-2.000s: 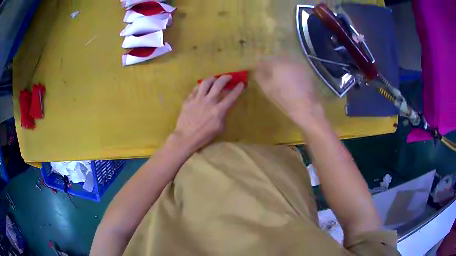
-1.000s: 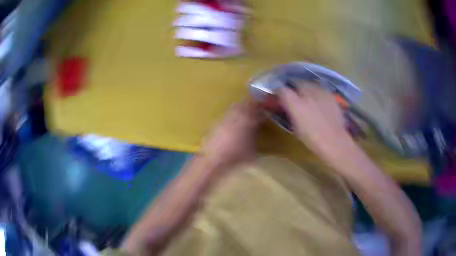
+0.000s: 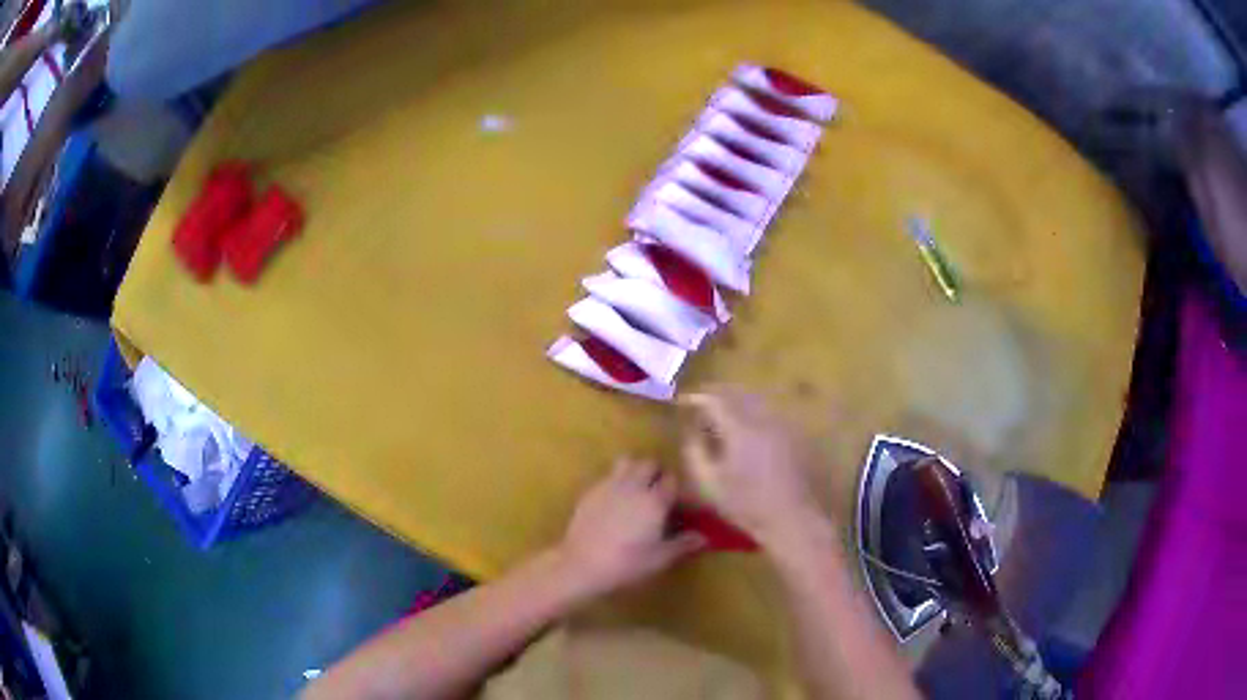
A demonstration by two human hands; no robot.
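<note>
A red turned flap lies near the table's front edge, partly hidden by my hands. My left hand has its fingers closed on the flap's left end. My right hand is blurred and curled just above and right of the flap; whether it holds anything is hidden. Pale pink-white unturned pieces with red openings lie in an overlapping slanted row beyond my hands. Several red turned flaps lie in a small pile at the far left. The steam iron stands at the right, touched by neither hand.
Yellow-green thread snips lie at the right on the yellow table cover. A dark blue pad is beside the iron. A blue basket of white scraps is below the left edge. Magenta fabric hangs at right.
The view has swung, showing more of the row and the snips. One second ago my right hand was on the iron near my left hand; now it is off the iron, which is back at right.
</note>
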